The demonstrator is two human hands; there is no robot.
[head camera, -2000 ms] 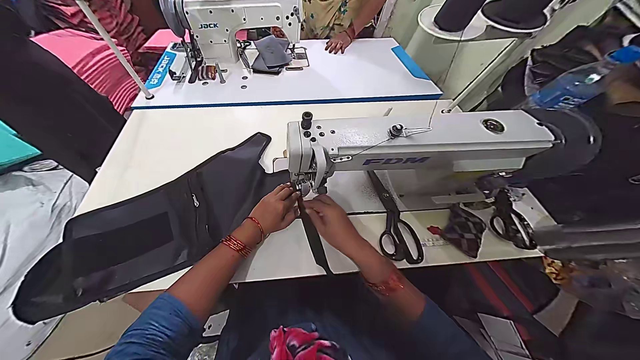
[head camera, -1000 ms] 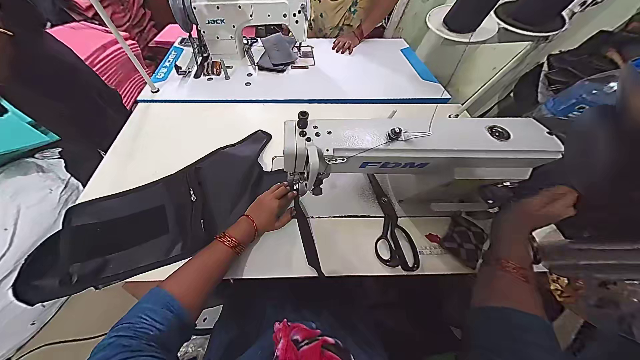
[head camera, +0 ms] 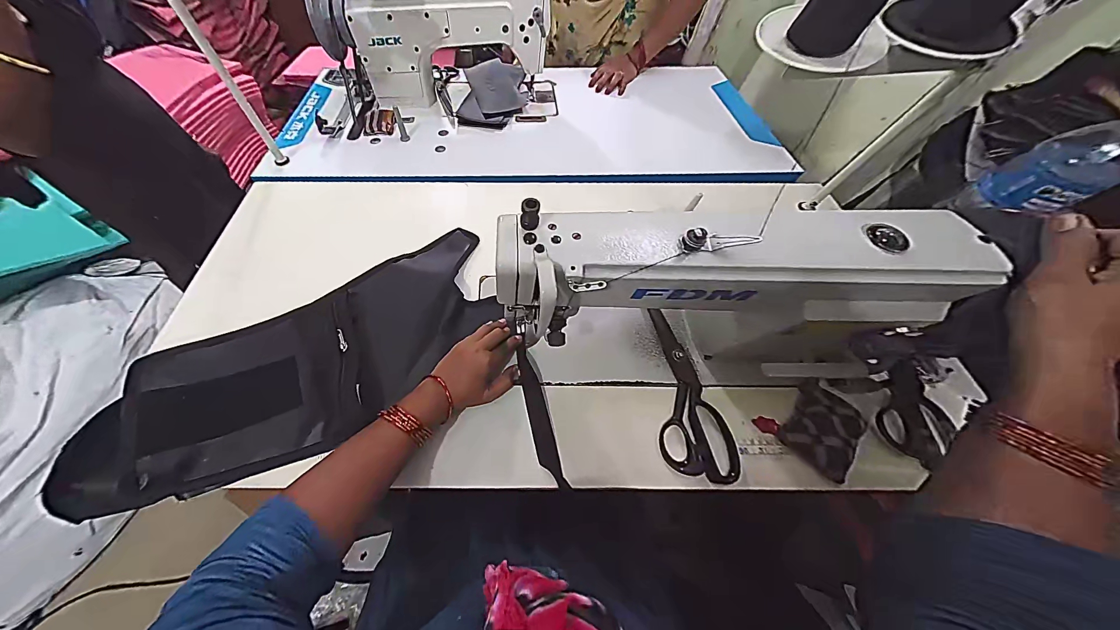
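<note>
A white FDM sewing machine (head camera: 770, 254) stands across the table. My left hand (head camera: 477, 367) rests by the needle and presser foot, its fingertips on the edge of a black fabric piece (head camera: 394, 324) with a zipper. Whether the fingers grip the fabric I cannot tell. That piece spreads leftward past the table's left edge. From the needle area a black binding strip (head camera: 540, 420) hangs toward the front edge. My right hand (head camera: 1072, 289) is at the machine's right end, by the dark handwheel area; what its fingers hold is not clear.
Black-handled scissors (head camera: 691, 411) lie under the machine arm. Right of them are a checked dark cloth pouch (head camera: 822, 429) and another pair of scissors (head camera: 914, 416). Behind stands a Jack sewing machine (head camera: 437, 44), where another person's hand (head camera: 614, 74) rests on the table. Thread cones (head camera: 831, 31) stand back right.
My right hand has left the strip near the needle and moved right to the machine's far end. My left hand stays near the presser foot.
</note>
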